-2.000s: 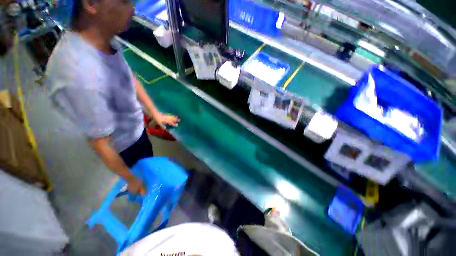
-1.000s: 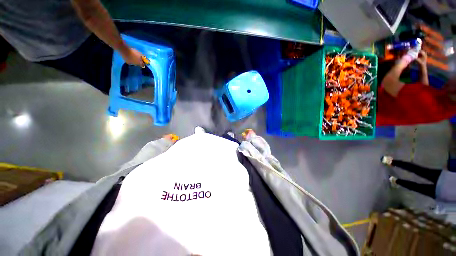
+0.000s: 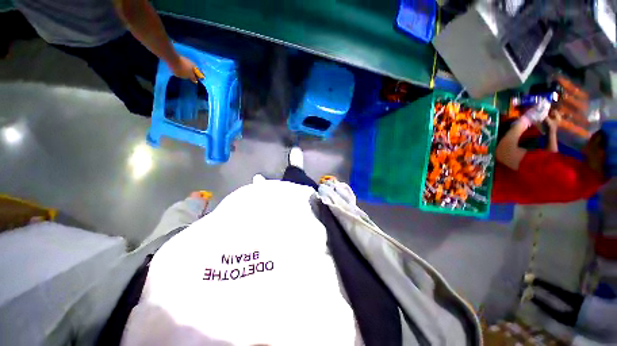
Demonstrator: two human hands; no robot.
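A small blue plastic stool [image 3: 325, 98] stands on the floor ahead of me, close to the bench's edge. A larger blue stool [image 3: 203, 101] is at the left, with another person's hand on it. My left hand [image 3: 201, 196] is small at the end of its grey sleeve, left of my white shirt, with orange-yellow fingertips. My right hand [image 3: 327, 180] is mostly hidden by its sleeve, with only orange-yellow fingertips showing. Both are apart from the stools. I see nothing in either hand, but their grip is unclear.
The green bench [image 3: 304, 34] crosses the top, with a blue tray [image 3: 416, 19] on it. A green crate [image 3: 426, 162] heaped with orange units [image 3: 460, 152] is at right, beside a seated person in red [image 3: 555, 177]. A grey machine [image 3: 473, 51] is above it. A shoe [image 3: 295, 157] shows ahead.
The view has swung down from the bench to the floor. Since one second ago, the small stool shows nearer the bench, a shoe has appeared ahead, and my left hand is further left.
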